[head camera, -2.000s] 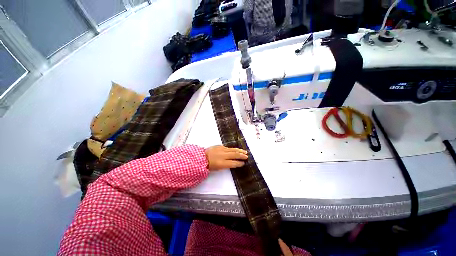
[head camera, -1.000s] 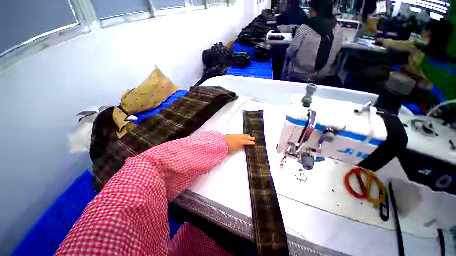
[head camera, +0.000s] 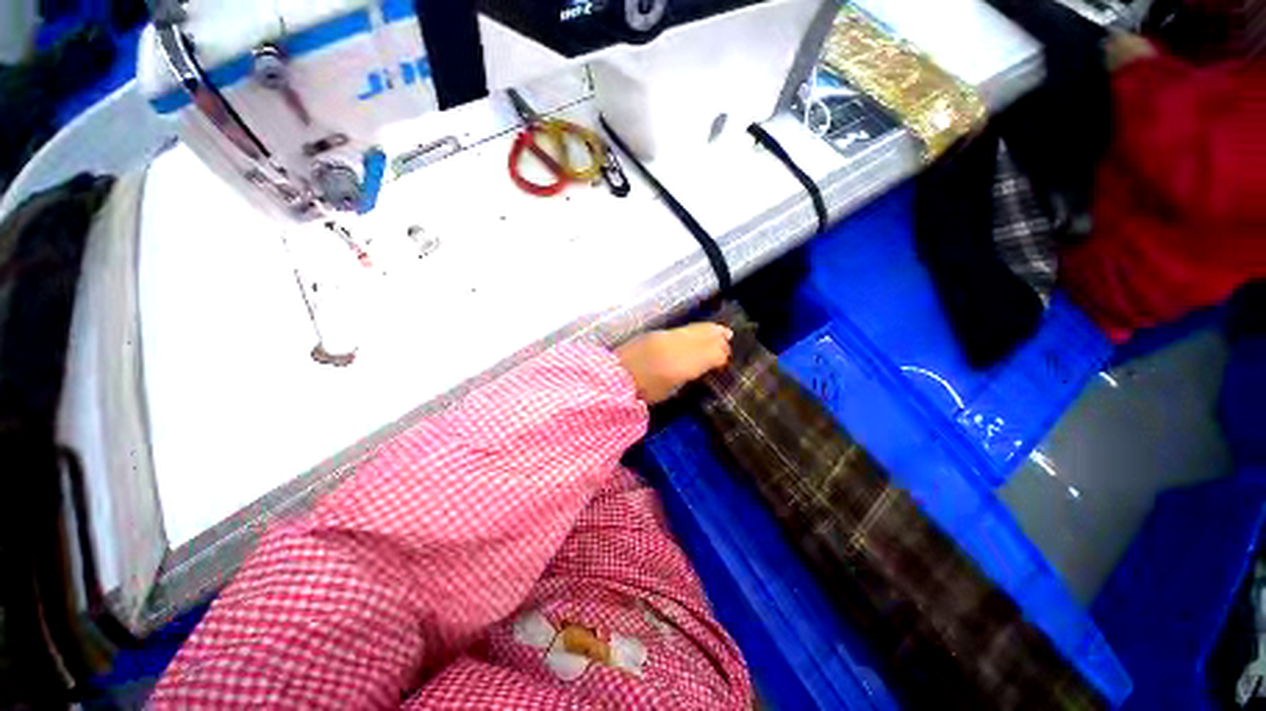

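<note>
My left hand [head camera: 672, 361] is at the table's front edge, its fingers closed on the near end of the dark plaid strip [head camera: 868, 507]. The strip runs from the hand down to the lower right, over the blue bins. My right hand is not in view. The sewing machine [head camera: 313, 70] stands at the upper left, with its needle area [head camera: 322, 192] over the white table [head camera: 236, 403]. No cloth shows under the needle.
Scissors with red and yellow loops [head camera: 558, 156] lie right of the needle. Dark cords [head camera: 683, 220] hang over the table edge. Dark cloth [head camera: 42, 417] is at the far left. Blue bins [head camera: 958, 535] stand below right. Another person's red sleeve [head camera: 1180, 181] is at upper right.
The view has swung right and down. The plaid strip has moved off the table top to the right, over the bins, with my left hand at its end.
</note>
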